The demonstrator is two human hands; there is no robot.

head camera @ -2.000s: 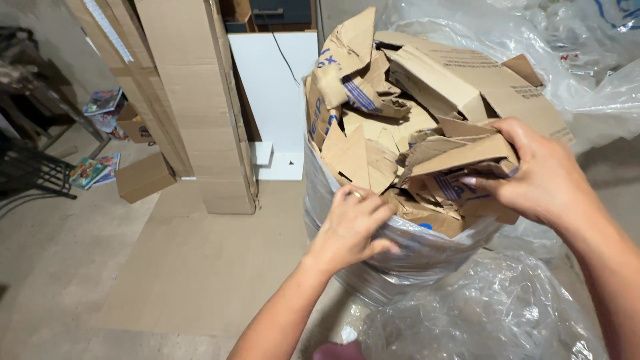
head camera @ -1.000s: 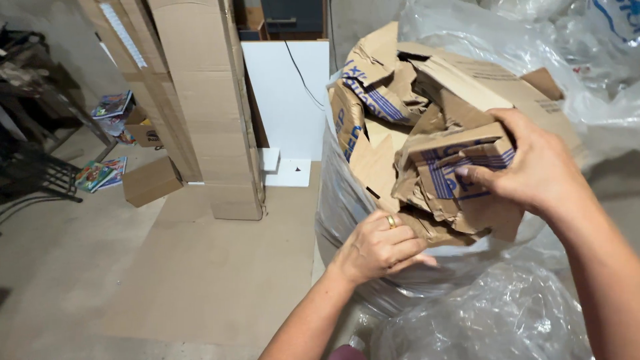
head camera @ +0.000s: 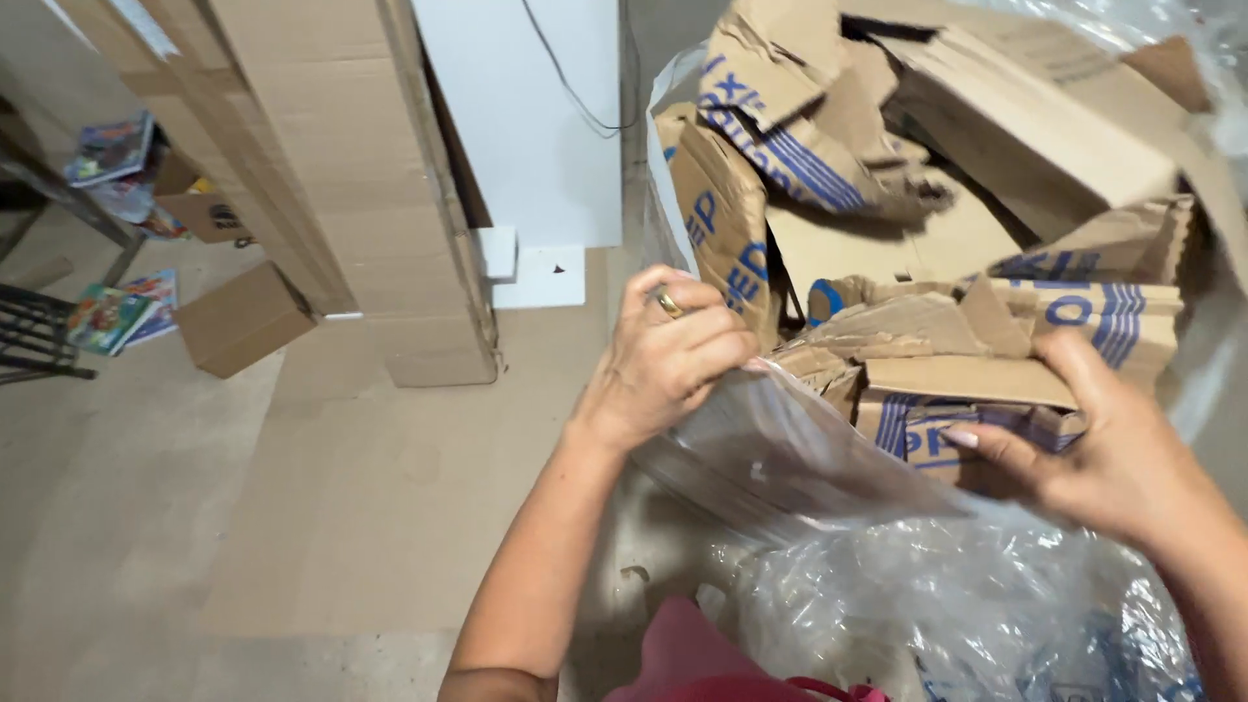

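Observation:
A clear plastic bag point(head camera: 799, 468) stands at the right, filled with torn and folded cardboard point(head camera: 897, 244) that bears blue print. My left hand point(head camera: 673, 356), with a ring on one finger, is closed on the bag's rim at its near left side and pulls the film taut. My right hand point(head camera: 1102, 448) grips a folded cardboard piece point(head camera: 965, 380) at the bag's near side, thumb on the printed face and fingers behind the upper edge. Those fingertips are partly hidden by the cardboard.
Tall cardboard packages point(head camera: 312, 146) and a white panel point(head camera: 546, 127) stand left of the bag. A flat cardboard sheet point(head camera: 390, 487) covers part of the floor. Farther left are a small box point(head camera: 244, 317), colourful booklets point(head camera: 117, 312) and a black metal rack point(head camera: 39, 336). Crumpled clear film point(head camera: 926, 595) lies below the bag.
The cardboard piece in my right hand has tipped and sits lower against the bag's near side. My left hand now draws the bag's rim outward, away from the cardboard.

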